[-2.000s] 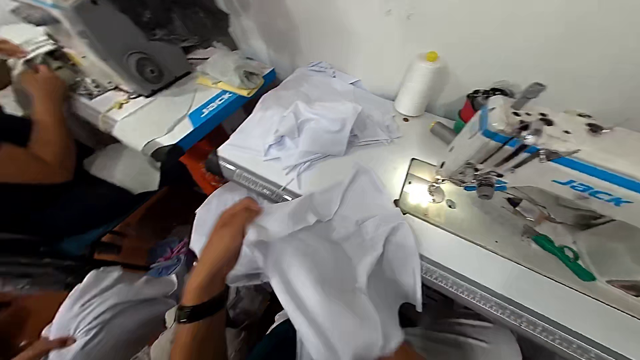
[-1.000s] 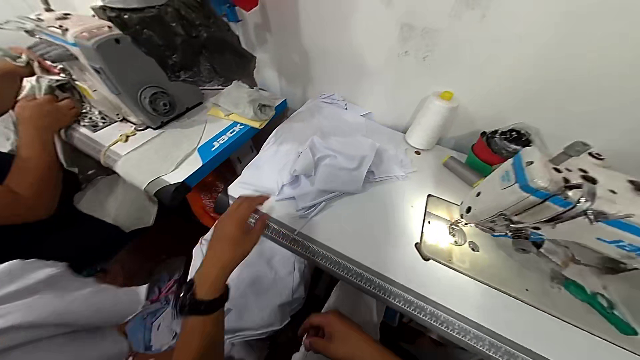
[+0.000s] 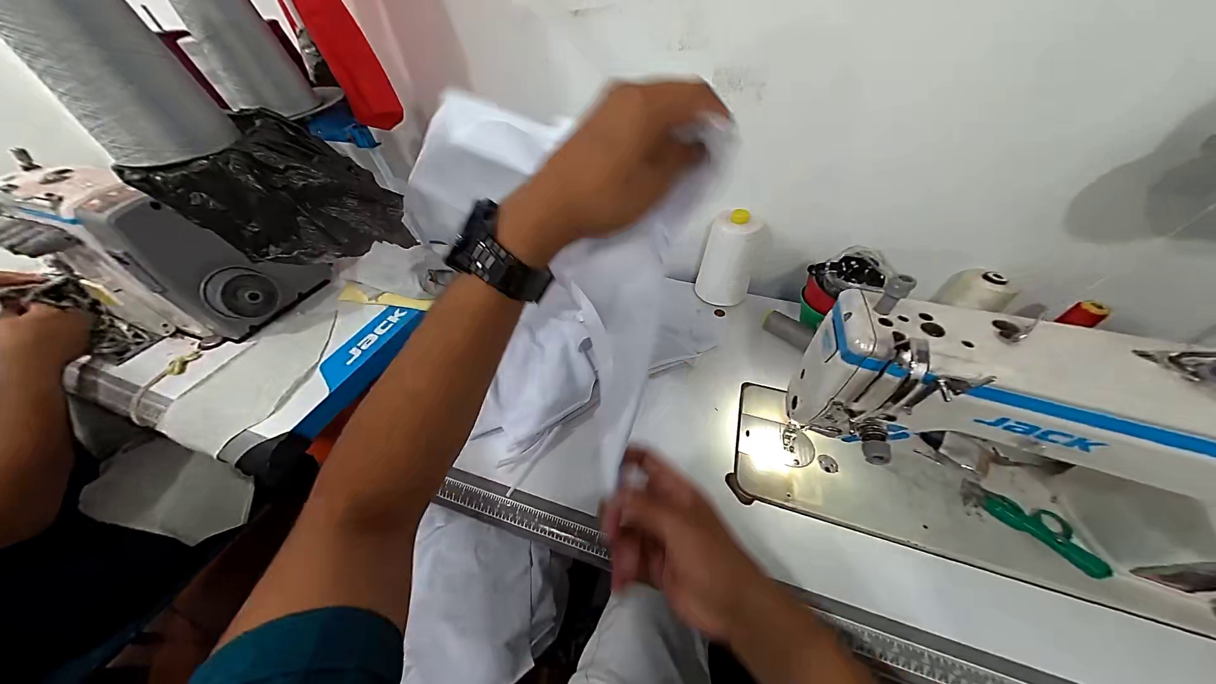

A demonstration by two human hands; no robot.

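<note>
My left hand (image 3: 632, 157), with a black watch at its wrist, is raised above the table and grips a white cloth piece (image 3: 622, 313) near its upper end; the motion blurs it. The cloth hangs down to my right hand (image 3: 665, 541), whose fingers close on its lower end just over the table's front edge. Behind it a pile of white cloth pieces (image 3: 546, 380) lies on the sewing table (image 3: 684, 418). To the right stands a Jack sewing machine (image 3: 950, 380), its lamp lighting the needle plate. More white cloth (image 3: 470, 598) hangs below the table edge.
Green thread snips (image 3: 1045, 532) lie on the machine bed. A white thread cone (image 3: 730, 256) stands by the wall. A measuring tape strip (image 3: 522, 516) runs along the front edge. At left, a co-worker's hand (image 3: 43, 332) holds cloth beside another sewing machine (image 3: 209, 247).
My left hand has risen from the table's front edge and now holds up a white cloth. My right hand has come up from below the edge to the cloth's lower end.
</note>
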